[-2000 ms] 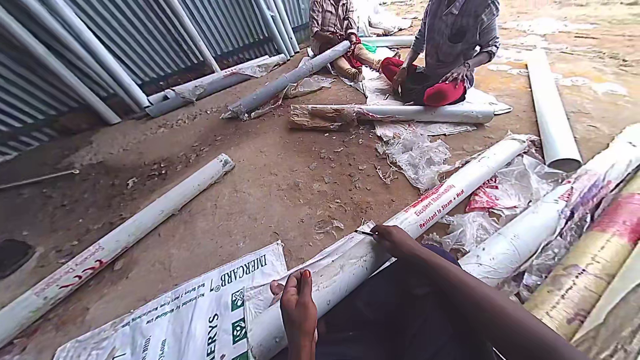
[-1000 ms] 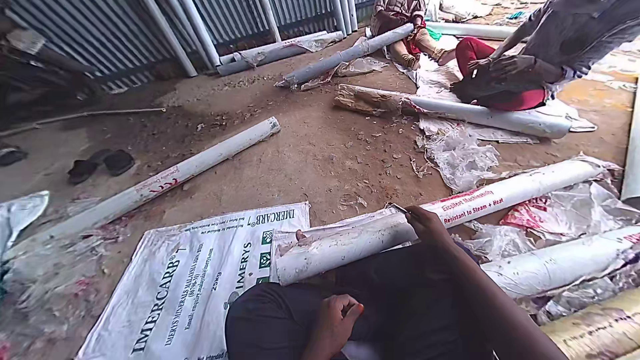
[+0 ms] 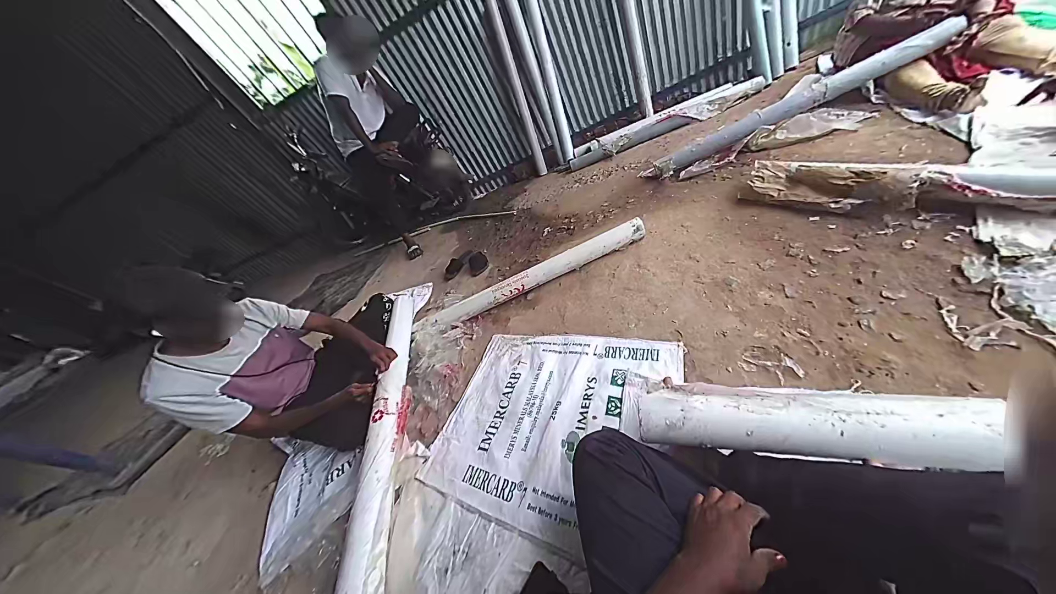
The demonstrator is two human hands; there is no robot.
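Observation:
My left hand (image 3: 726, 536) rests palm down on my dark-trousered leg, thumb apart from loosely curled fingers, with no object visible in it. Just beyond my leg lies a thick white pipe (image 3: 808, 422), partly in torn plastic wrap, its left end over a printed white woven sack (image 3: 536, 412). At the right edge a blurred brownish patch overlaps this pipe; whether it is part of my right arm is unclear, and my right hand cannot be made out.
At left a seated person (image 3: 256, 363) has both hands at a wrapped white pipe (image 3: 386, 437). Another white pipe (image 3: 536, 276) lies beyond the sack. Farther back are a second person (image 3: 363, 107), dark shoes (image 3: 466, 264) and pipes against a corrugated wall (image 3: 586, 49). Upper right, a grey pipe (image 3: 825, 87) crosses someone's legs.
The view has swung left, bringing the person at left into sight. My left hand, at the pipe's near end two seconds ago, is now on my leg. My right hand, earlier on the pipe, is no longer discernible.

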